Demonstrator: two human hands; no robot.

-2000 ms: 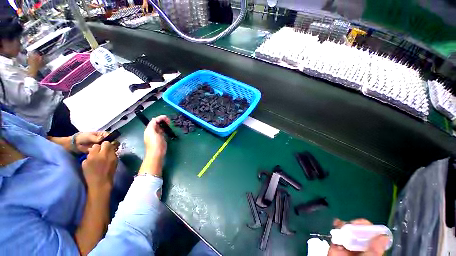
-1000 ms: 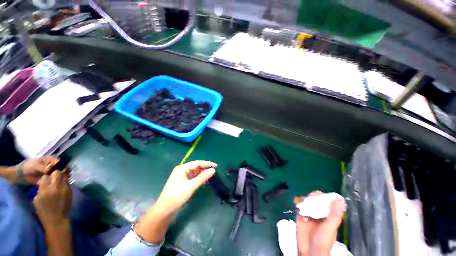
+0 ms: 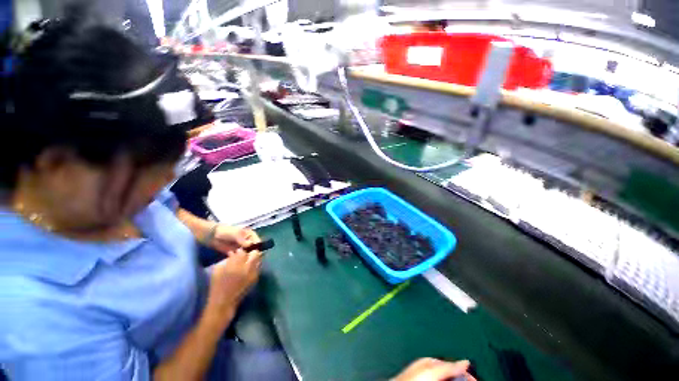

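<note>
My left hand [image 3: 433, 369] is at the bottom edge, mostly cut off and blurred; whether its fingers hold anything cannot be told. My right hand is out of the picture, and the bottle is not seen. Dark blurred parts [image 3: 512, 365] lie at the bottom edge, right of my left hand. Two black bar parts, one nearer [image 3: 321, 249] and one farther [image 3: 296, 225], lie apart on the green bench, left of the blue basket [image 3: 443, 255]. The basket holds many small black pieces [image 3: 391, 237], with more heaped beside its left side.
A co-worker in blue sits close at left, holding a black part [image 3: 260, 245] in both hands. A white sheet stack [image 3: 249, 195] with black parts and a pink basket [image 3: 223, 152] stand beyond. A white strip [image 3: 450, 290] and yellow tape [image 3: 376, 306] lie near the blue basket. White spiky trays [image 3: 581, 231] line the back ledge.
The view has swung left and up, so the bench things sit farther right or lower. My right hand and the bottle have left the picture; my left hand is now mostly cut off.
</note>
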